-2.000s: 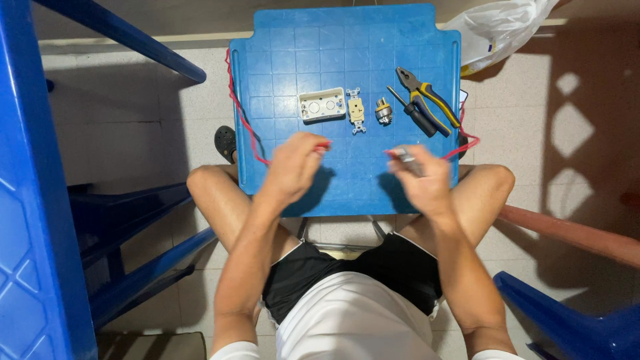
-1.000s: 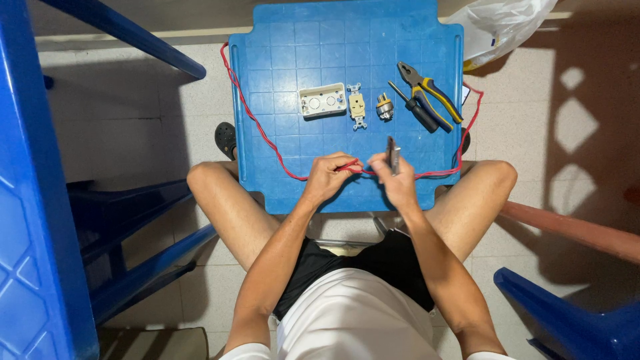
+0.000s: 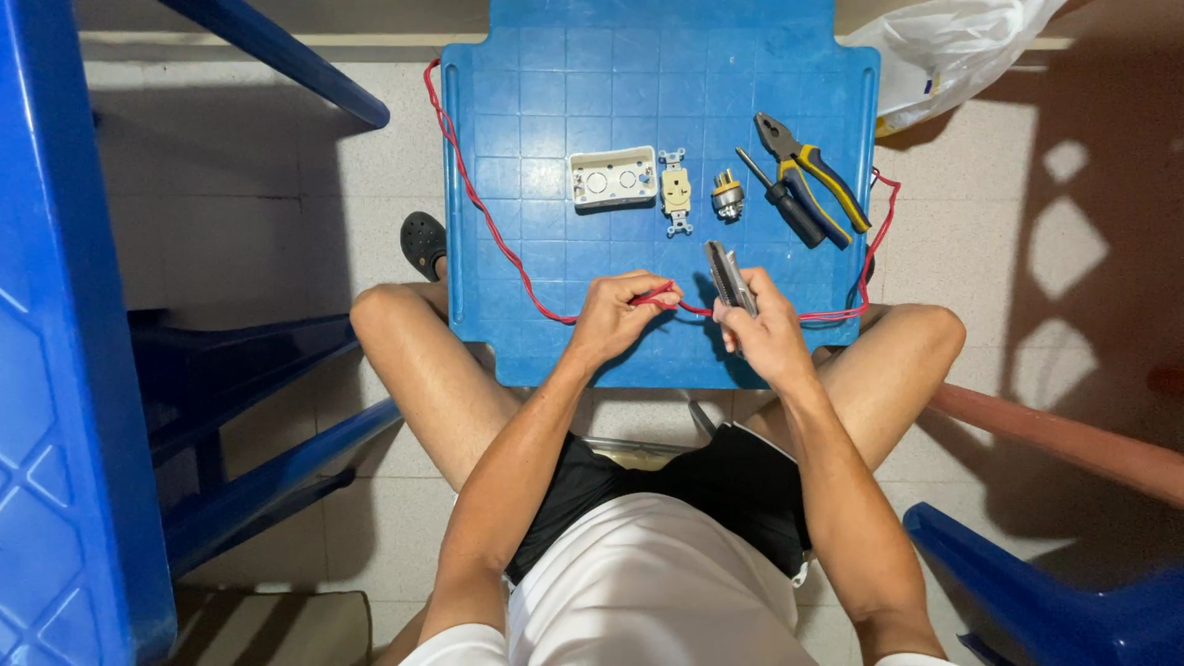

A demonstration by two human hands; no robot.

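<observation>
My left hand (image 3: 622,314) pinches a bend of the red twisted electrical wire (image 3: 504,242) over the near part of the blue plastic table (image 3: 546,111). In my right hand (image 3: 763,328) is a grey utility knife (image 3: 728,273), pointing away from me, and the wire passes at its fingers. Whether the blade is out I cannot tell. Beyond my hands, from left to right, lie a white utility box (image 3: 613,178), a cream duplex receptacle (image 3: 676,191), an electrical plug (image 3: 728,196), a black-handled screwdriver (image 3: 791,208) and combination pliers (image 3: 814,176) with blue and yellow handles.
A white plastic bag (image 3: 957,55) sits beyond the table's right corner. Blue plastic furniture (image 3: 74,370) stands at the left, and another blue piece (image 3: 1045,592) at the lower right. The wire hangs over both side edges of the table.
My hands were wide apart two seconds ago and are now close together over the table's near part. The wire, earlier hanging at both sides, now runs across in front of me.
</observation>
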